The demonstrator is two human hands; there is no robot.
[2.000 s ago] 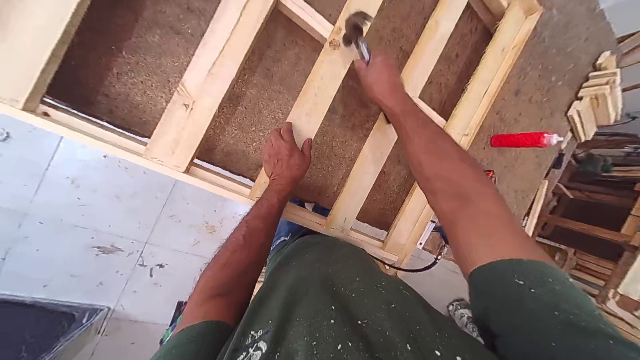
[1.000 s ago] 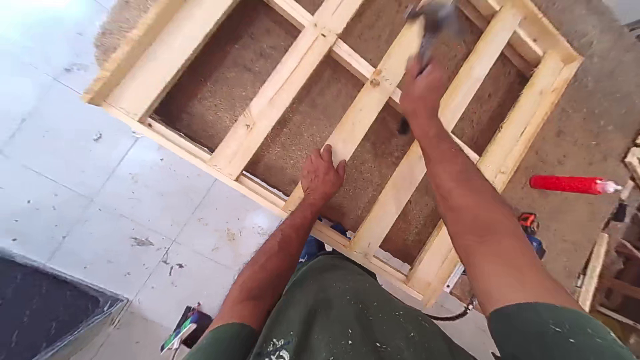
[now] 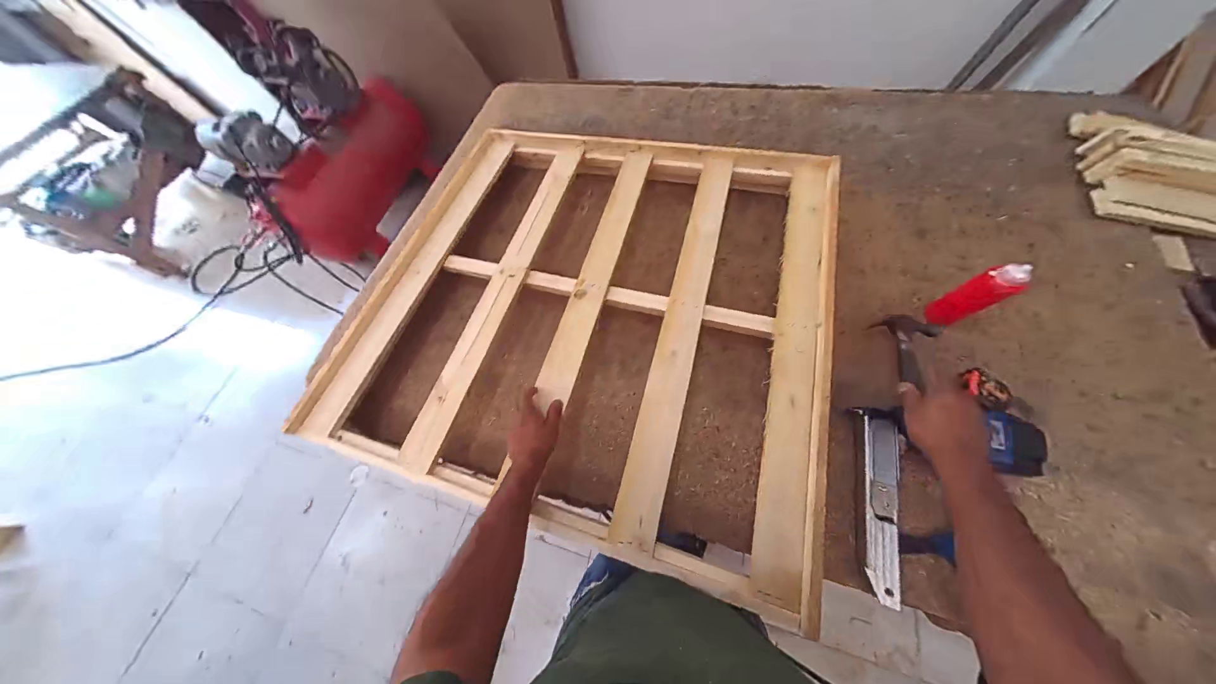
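Observation:
A slatted wooden frame (image 3: 798, 380) lies on a brown worktable, with several lengthwise slats over a middle crosspiece. My left hand (image 3: 534, 432) rests on the middle slat near the frame's front edge, its thumb raised. To the right of the frame, my right hand (image 3: 942, 423) grips the handle of a claw hammer (image 3: 907, 328), whose head points away from me. Beside that hand lie a nail gun (image 3: 883, 513) with a silver magazine and blue parts, partly hidden, and a black and orange object (image 3: 986, 387). A red bottle (image 3: 978, 293) lies just beyond the hammer head.
Stacked wood strips (image 3: 1145, 176) lie at the worktable's (image 3: 950, 190) far right. A red air compressor (image 3: 351, 180) stands on the floor at the far left, with a black hose (image 3: 142, 351) trailing over the tiles. A pale wall runs behind the table.
My right hand has brought the hammer from above the slats to the table at the right of the frame. My left hand remains on the middle slat. The view has swung and shows more of the room.

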